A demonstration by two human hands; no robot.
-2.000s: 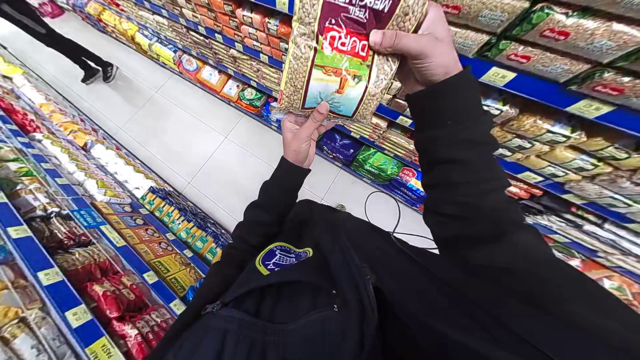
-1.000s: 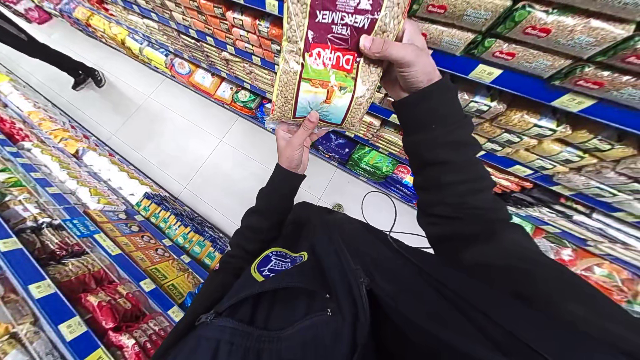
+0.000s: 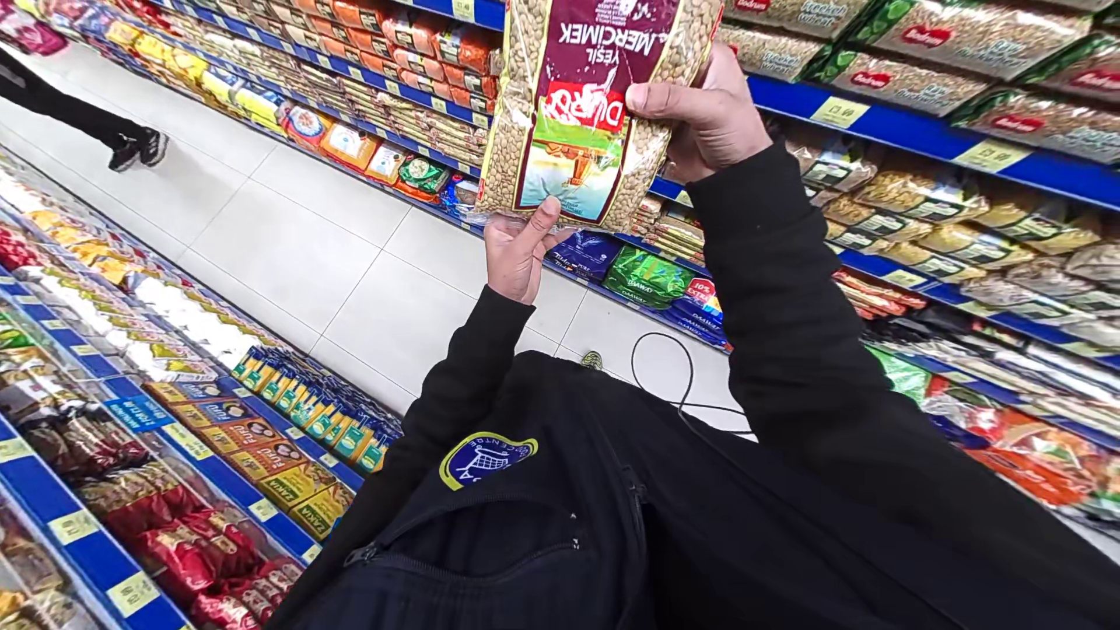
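Note:
A clear plastic bag of green lentils (image 3: 573,131) with a maroon Duru label, its print upside down to me, is held up at the top centre. My left hand (image 3: 521,254) grips its lower edge, thumb on the front face. My right hand (image 3: 704,114) grips the bag's right side, thumb across the label; its fingers are mostly hidden behind the bag. Behind my right hand, packs of grain (image 3: 927,83) lie stacked on a blue-edged shelf (image 3: 884,127). The top of the lentil bag is cut off by the frame.
Stocked shelves run along both sides of a tiled aisle (image 3: 297,254). Boxes (image 3: 254,446) and red packets (image 3: 188,551) fill the left shelving. Rice bags (image 3: 647,276) lie low beyond my left hand. A thin black cable (image 3: 691,385) loops on the floor. A person's leg and shoe (image 3: 140,149) show upper left.
Both hands keep hold of the lentil bag, which has shifted slightly. The other person's leg at the upper left stays in view.

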